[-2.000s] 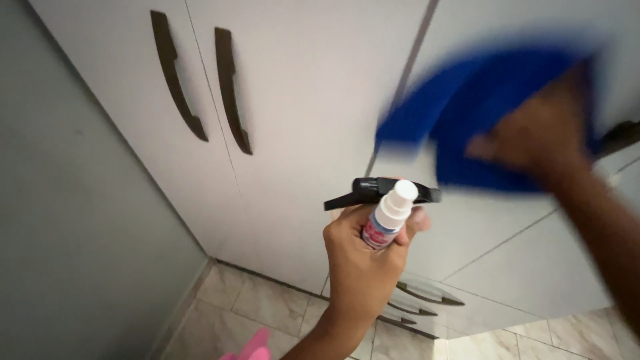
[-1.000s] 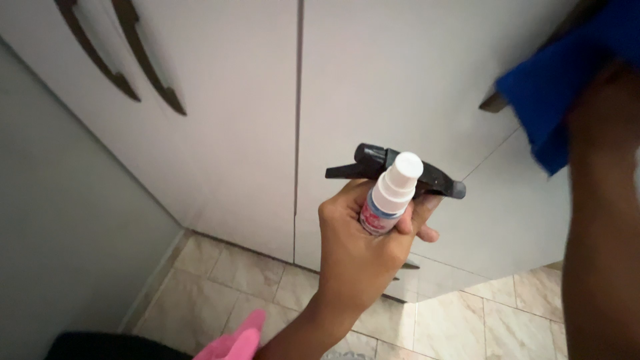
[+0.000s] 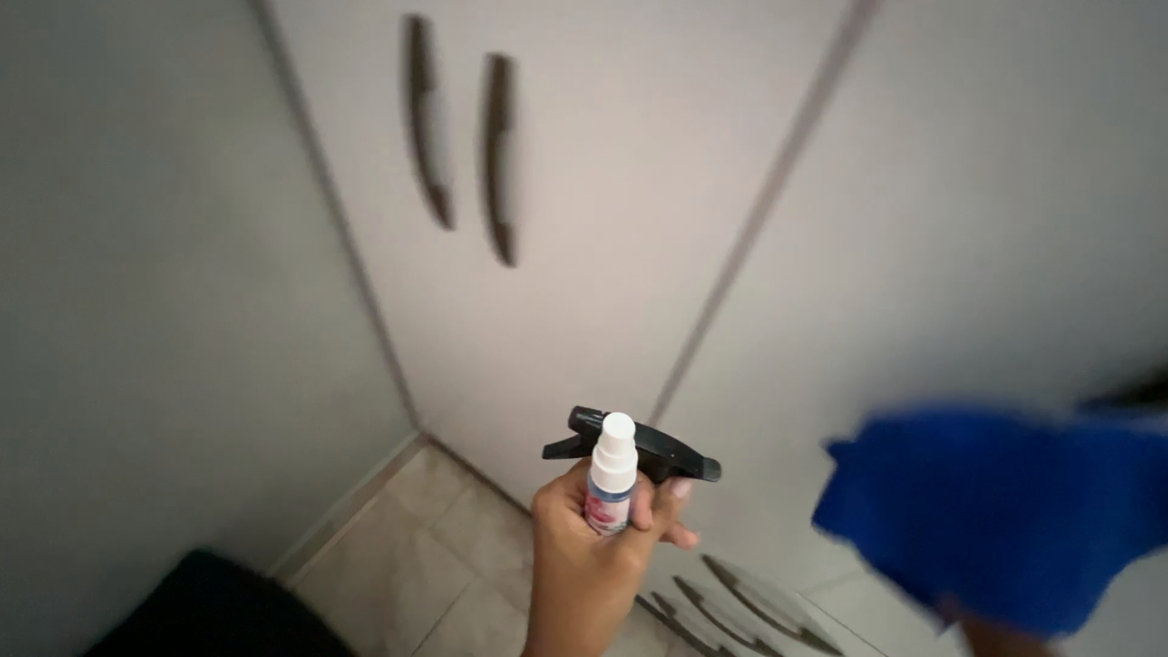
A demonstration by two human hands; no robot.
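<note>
My left hand (image 3: 593, 547), low in the middle of the head view, grips a small white-capped spray bottle (image 3: 613, 474) with a pink and blue label. The same hand also holds a black trigger sprayer (image 3: 671, 452), whose head sticks out on both sides behind the small bottle. At the lower right, a blue cloth (image 3: 995, 511) is spread over my right hand (image 3: 985, 634), which is mostly hidden beneath it and blurred. The cloth is in front of a light-coloured cabinet door (image 3: 958, 228); whether it touches the door cannot be told.
Two dark curved handles (image 3: 500, 160) run down the cabinet front. Several more handles (image 3: 757, 607) are low down, beside the tiled floor (image 3: 438, 547). A grey wall (image 3: 164, 274) stands at the left. A dark object (image 3: 219, 611) is at the bottom left.
The blue cloth, at the upper right edge a second ago, is now lower and spread out more. My left hand keeps hold of the bottle and sprayer. The view has shifted.
</note>
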